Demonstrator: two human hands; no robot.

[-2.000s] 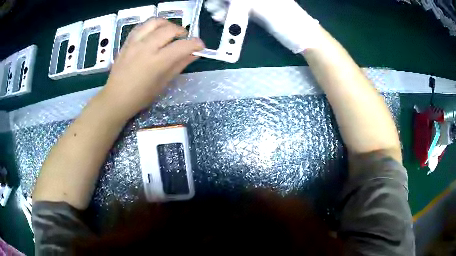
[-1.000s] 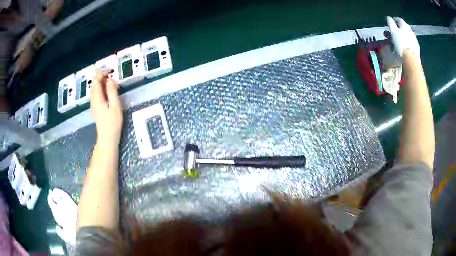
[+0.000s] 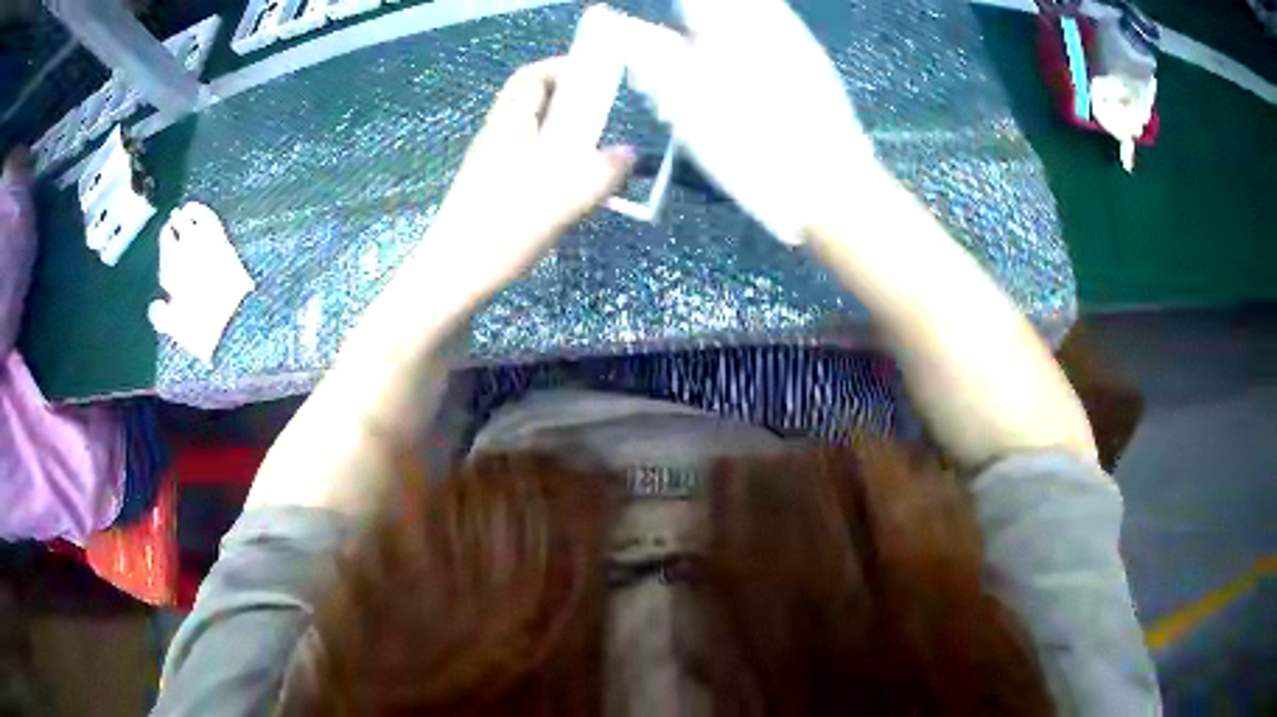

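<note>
A white housing (image 3: pixel 642 209) is held above the bubble wrap mat (image 3: pixel 364 224), blurred and overexposed. My left hand (image 3: pixel 539 154), bare, grips it from the left side, with the thumb near its lower edge. My right hand (image 3: pixel 749 112), in a white glove, is at its upper right side, partly over it; its fingers are washed out, and I cannot tell whether they grip the housing. The window and marks of the housing are mostly hidden by the hands.
A row of white housings (image 3: pixel 294 17) lies on the belt at the upper left. A white part with dark fittings (image 3: pixel 115 199) and a white glove (image 3: pixel 200 280) lie at the left. A red holder (image 3: pixel 1064 70) is at the upper right. A person's pink sleeve (image 3: pixel 49 448) is at the left edge.
My left hand has left the belt row and holds a housing over the mat. My right hand has come from the red holder to the housing. The view has tilted down; the mallet no longer shows.
</note>
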